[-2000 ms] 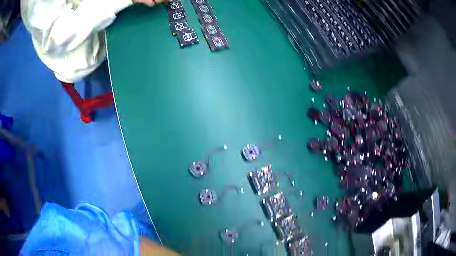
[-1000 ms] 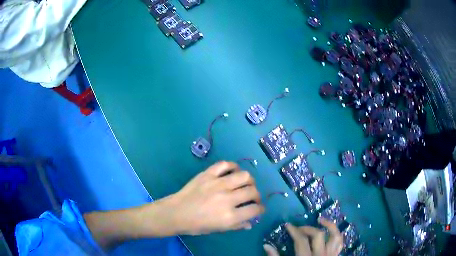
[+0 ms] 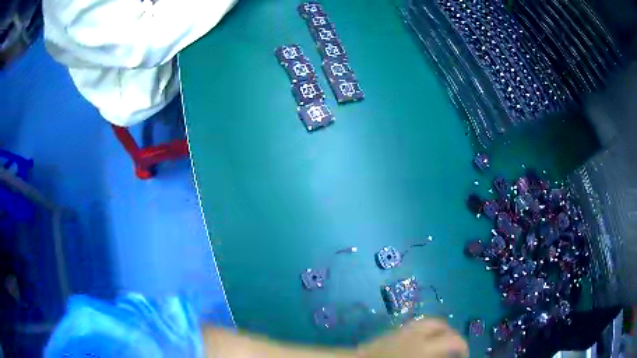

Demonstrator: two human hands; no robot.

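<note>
My left hand (image 3: 419,339) is at the bottom edge, blurred and partly cut off, just below a square circuit board (image 3: 401,295) with a lead sticking out to its right. Whether the hand holds anything is hidden. My right hand is out of view. A round wired module (image 3: 388,257) lies above that board with its lead to the upper right. Two more wired modules, one dark module (image 3: 314,279) and one blurred module (image 3: 325,317), lie to the left. All lie on the green mat (image 3: 258,189).
Two rows of dark board strips (image 3: 307,91) lie at the far side. A large heap of dark modules (image 3: 538,238) lies at right, above the feeder's dark lid (image 3: 573,335). Dark patterned trays (image 3: 503,56) are at upper right. A person's white sleeve (image 3: 133,42) and red stool (image 3: 150,157) are at left.
The view has shifted, so the mat's items sit lower and more board strips show. My left hand has moved right, over where the board row lay in view. My right hand has left view.
</note>
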